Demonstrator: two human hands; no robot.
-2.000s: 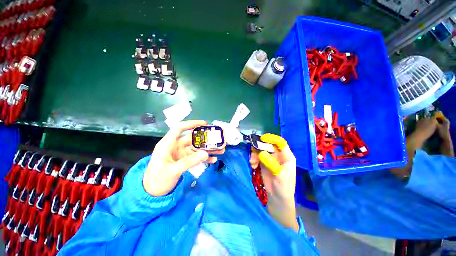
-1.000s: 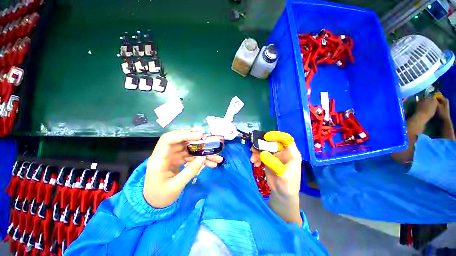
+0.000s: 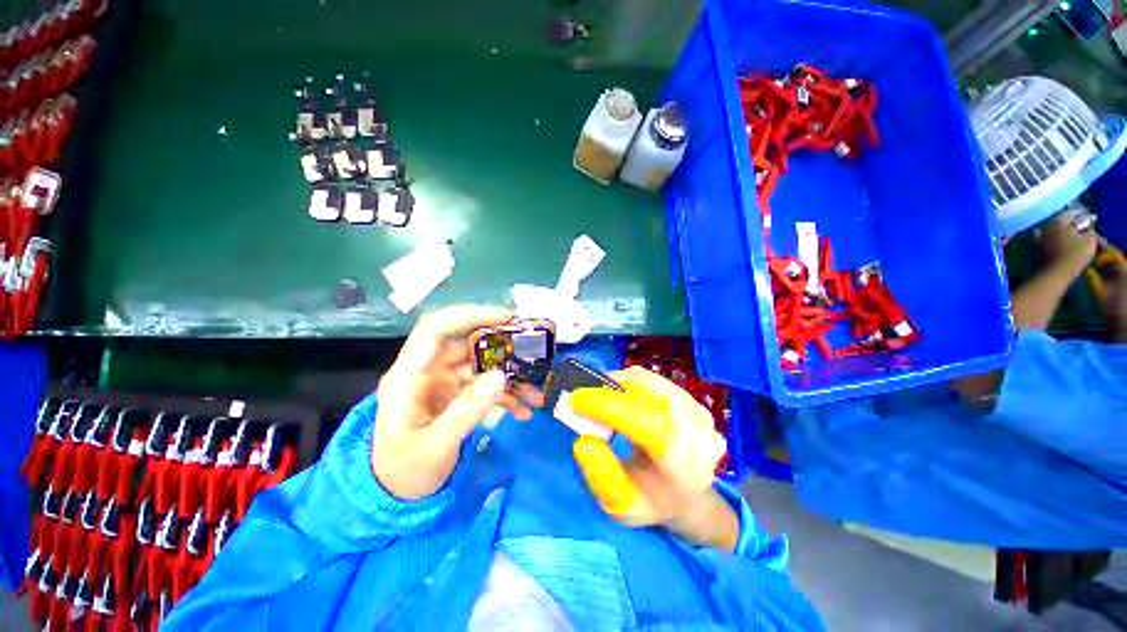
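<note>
My left hand [image 3: 433,401] holds an open watch case [image 3: 515,349] above my lap, in front of the bench edge. Gold-yellow and black parts and a pale patch show inside it. My right hand [image 3: 655,451], with yellow-orange finger cots, holds a small dark display module [image 3: 571,380] with a pale patch, close against the right side of the case. Whether the two parts touch is hard to tell. More display modules [image 3: 358,205] lie in rows on the green bench.
A blue bin [image 3: 865,385] with red clamps [image 3: 810,111] stands at the right. Two bottles [image 3: 608,133] stand beside it. White paper [image 3: 420,274] and a crumpled white cloth [image 3: 559,306] lie near the bench edge. Clamp rows [image 3: 148,494] are at lower left. A neighbour's sleeve [image 3: 1063,432] and a fan [image 3: 1036,142] are at right.
My right hand has moved left and brought the display module to the watch case. My left hand has tilted the case and then turned its open face back towards the camera.
</note>
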